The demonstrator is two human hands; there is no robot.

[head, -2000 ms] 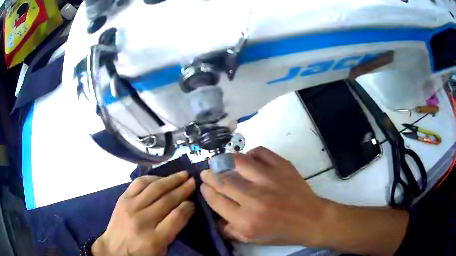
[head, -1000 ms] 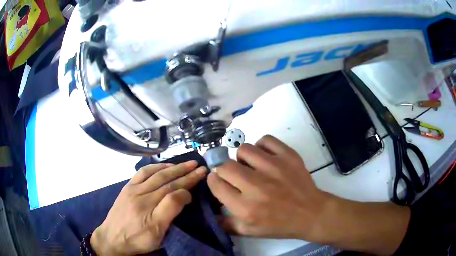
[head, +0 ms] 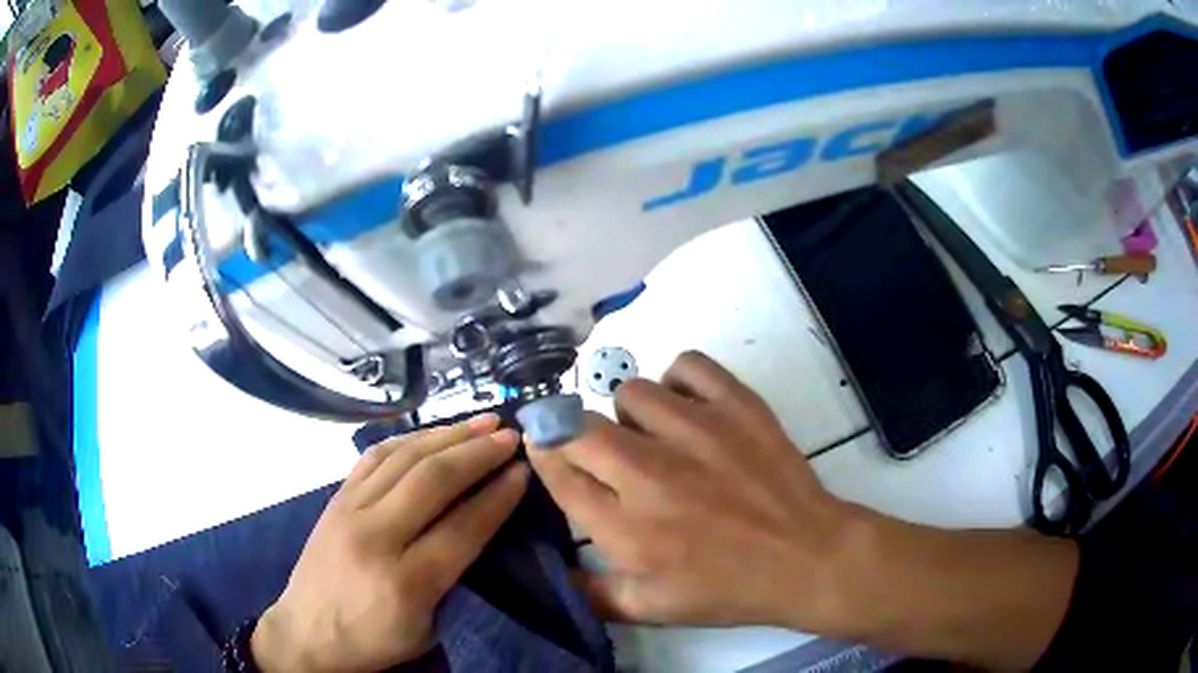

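Dark navy fabric (head: 526, 592) lies under the front of the white sewing machine head (head: 631, 132) and runs down over the table's front edge. My left hand (head: 394, 539) lies on the fabric, fingers together and fingertips beside the needle area. My right hand (head: 696, 500) has its fingers bent at the fabric just right of them, thumb side hidden. The tension dial (head: 532, 355) and a grey knob (head: 552, 418) hang in front of the presser foot, which is mostly hidden. Whether the fabric is pinched is partly hidden by my fingers.
A smartphone (head: 887, 322) lies right of my right hand. Black fabric shears (head: 1051, 394), yellow and orange snips (head: 1114, 331) and a wooden-handled tool (head: 1119, 267) lie further right. A yellow and red bag (head: 79, 92) is at the far left.
The machine head appears shifted left and slightly up in view. My left fingertips have moved slightly closer to the needle area. Both hands stay at the fabric.
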